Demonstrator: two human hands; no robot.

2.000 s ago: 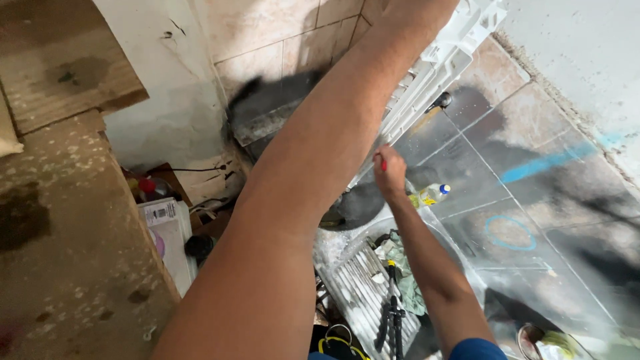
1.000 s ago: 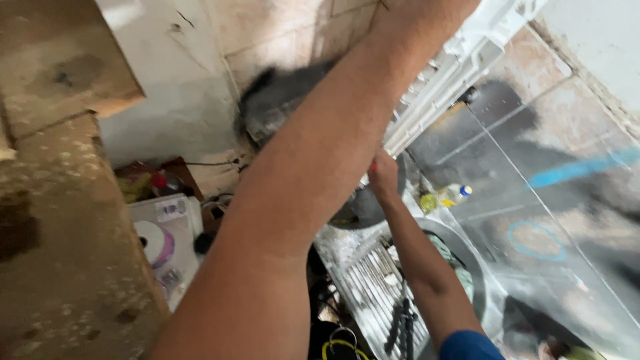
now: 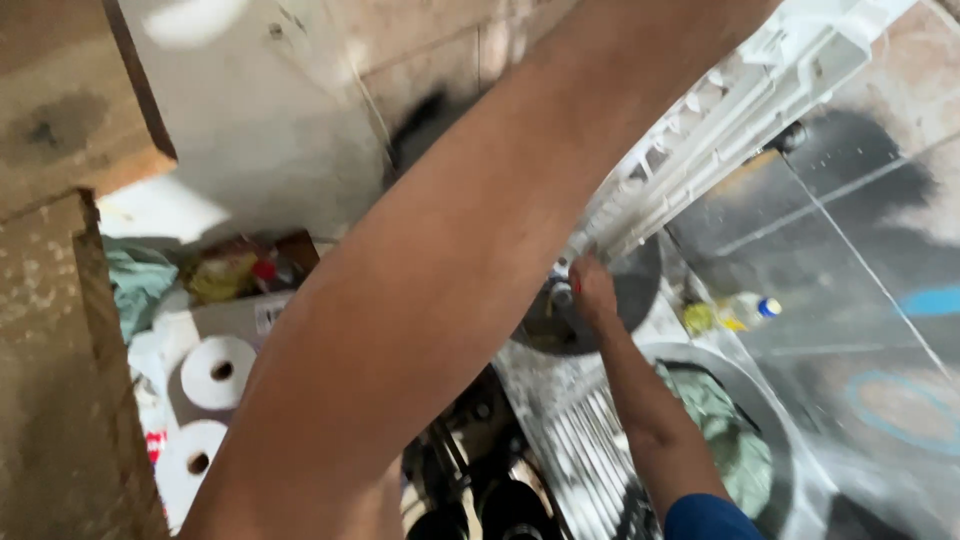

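Observation:
My left forearm crosses the view from lower left to upper right; its hand lies beyond the top edge, so its grip is hidden. Beside the forearm, a long white plastic housing (image 3: pixel 720 165) with ribs and slots slants down from the upper right. My right hand (image 3: pixel 594 289) is closed at the housing's lower end, with a small red part (image 3: pixel 576 285) of some item showing at its fingers. What the item is cannot be told. Under this hand is a dark round sink bowl (image 3: pixel 637 300), with metal fittings partly visible inside.
A clear bottle with a blue cap (image 3: pixel 746 309) lies on the right. Pale green cloth (image 3: pixel 720 435) fills a second round basin, near a ribbed drainboard (image 3: pixel 589 450). Paper rolls (image 3: pixel 219 373) and a green cloth (image 3: pixel 139 281) lie at left, beside worn wooden boards (image 3: pixel 52 360). Grey-smeared tiles cover the right.
The view has shifted, bringing the paper rolls and the left green cloth into sight. My right hand stays closed by the lower end of the white housing.

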